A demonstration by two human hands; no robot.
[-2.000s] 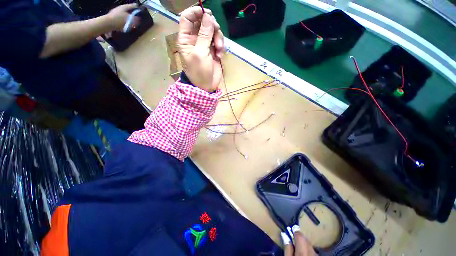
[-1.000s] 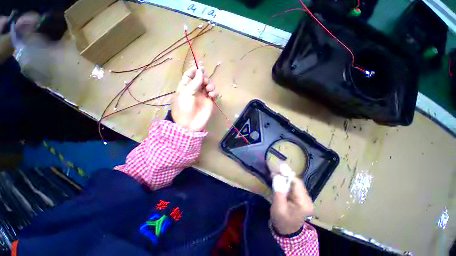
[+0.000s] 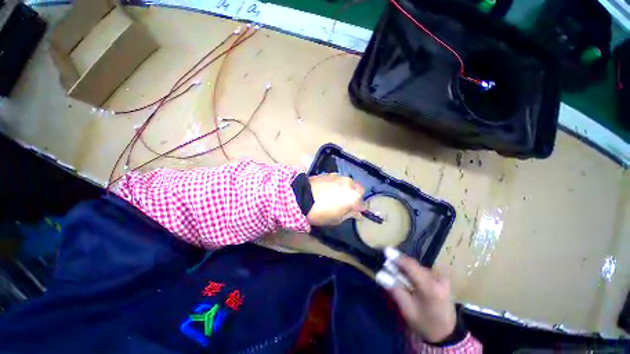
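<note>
A black front shell (image 3: 436, 231) lies open side up on the bench, its round hole showing brown cardboard. My left hand (image 3: 337, 199) reaches over its left part, fingers pinched at the hole's edge beside a short black tab. The red wire lead there is almost wholly hidden by the fingers. My right hand (image 3: 425, 294) is blurred at the shell's near edge, with white pieces on its thumb and fingertips; I cannot tell whether they are worn or held. Loose red and dark wire leads (image 3: 169, 100) lie on the bench to the left.
A large black shell stack or box (image 3: 421, 83) stands behind the shell, a red wire and white plug over its round opening. An open cardboard box (image 3: 114, 59) stands at the far left. Black boxes with green parts sit on the green belt beyond the pale rail (image 3: 311, 26).
My left hand has come down from above the bench onto the shell, and the lead's raised end is out of sight. My right hand has moved slightly right and towards me, off the hole.
</note>
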